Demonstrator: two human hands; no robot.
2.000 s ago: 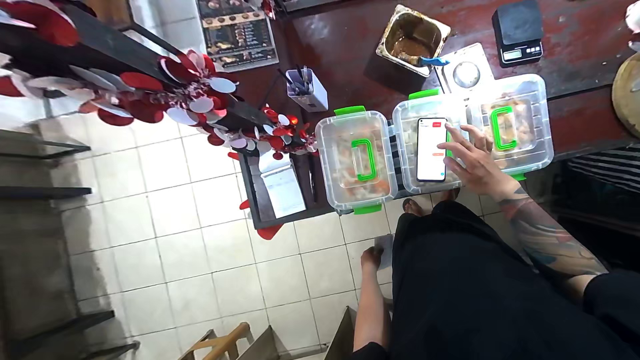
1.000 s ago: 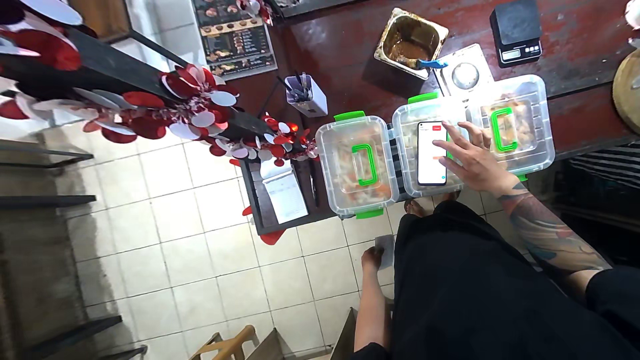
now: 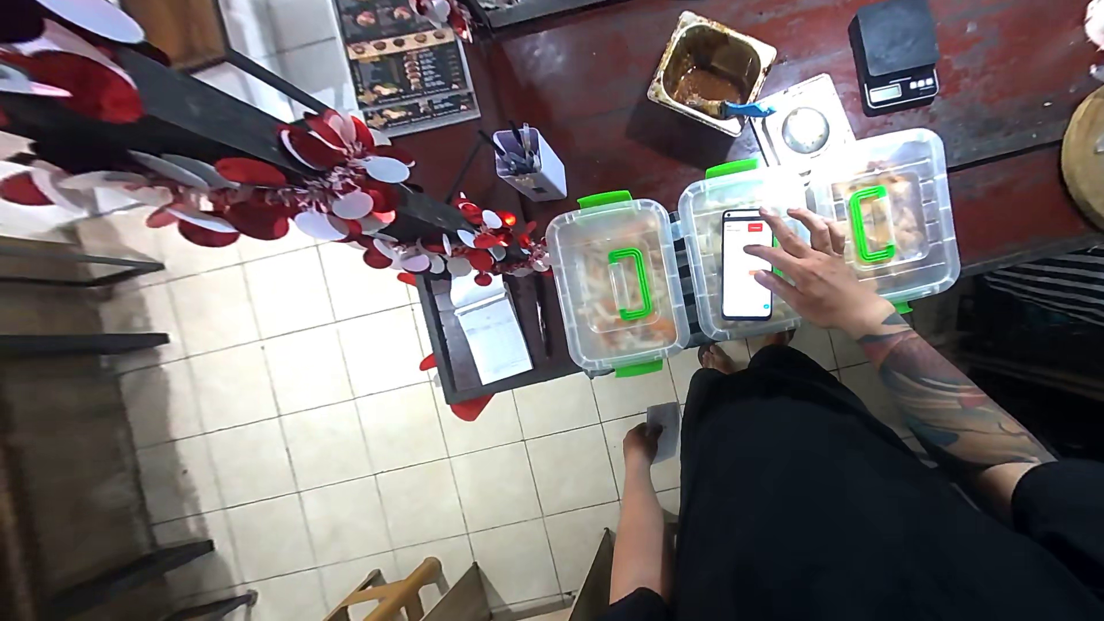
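My right hand (image 3: 815, 272) is spread over a smartphone (image 3: 743, 280) with a lit screen, its fingertips at the phone's right side. The phone lies on the lid of the middle clear plastic container (image 3: 703, 203). To either side stand two more such containers with green handles and latches, a left one (image 3: 595, 336) and a right one (image 3: 927, 172), with food dimly visible through the plastic. Low beside my body, away from the table, my left hand (image 3: 641, 444) holds a thin, flat, greyish object (image 3: 664, 431), whose kind I cannot tell.
A metal pan (image 3: 668, 78) with brown sauce and a blue-handled utensil, a black digital scale (image 3: 894, 52) and a pen holder (image 3: 539, 177) stand on the red table (image 3: 595, 78). A notepad (image 3: 492, 336) lies at its left end. Red and white garland (image 3: 250, 177) hangs at upper left; wooden chair (image 3: 401, 595) below.
The fingers of my right hand have shifted slightly over the phone. The phone and the containers have stayed in place, and my left hand remains low with the flat object.
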